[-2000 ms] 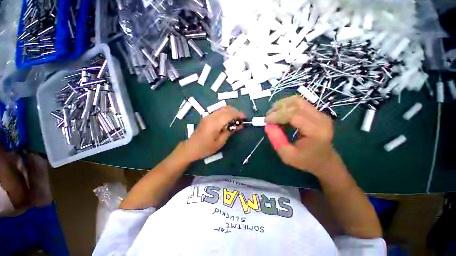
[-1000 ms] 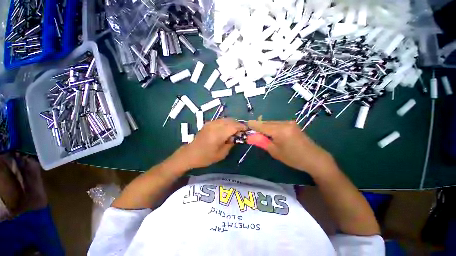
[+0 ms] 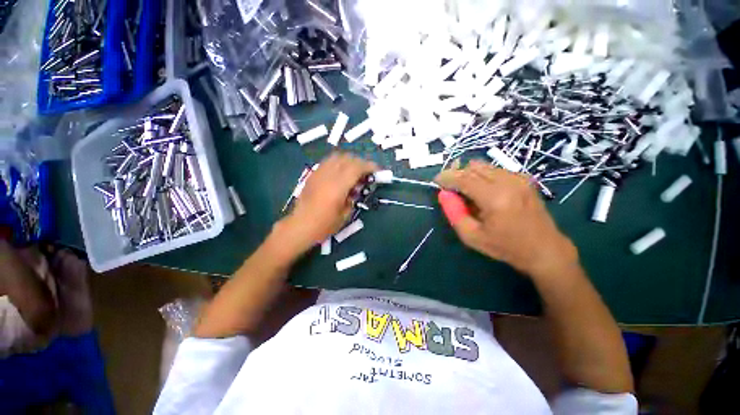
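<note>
My left hand [image 3: 334, 194] is closed around a few dark-ended stemmed pins, with a white sleeve [image 3: 383, 176] at its fingertips. My right hand [image 3: 491, 207], with a pink-red cover on a digit, pinches the far end of a thin pale stem [image 3: 414, 182] that runs from the white sleeve. A second stem [image 3: 406, 204] sticks out of my left hand below it. A loose stemmed pin [image 3: 415, 250] lies in front of the hands. The parts inside my left fingers are mostly hidden.
White sleeve heap [image 3: 438, 73] and stemmed pin pile [image 3: 568, 121] lie behind my right hand. Translucent bin [image 3: 87, 203] with silvery pieces stands at left, blue bins [image 3: 114, 89] behind it. Clear bag [image 3: 231, 49] holds metal tubes. Another person's arm [image 3: 24, 284] shows at left.
My hands were together a second ago; now they are apart, with a stem stretched between them. The whole view has shifted slightly.
</note>
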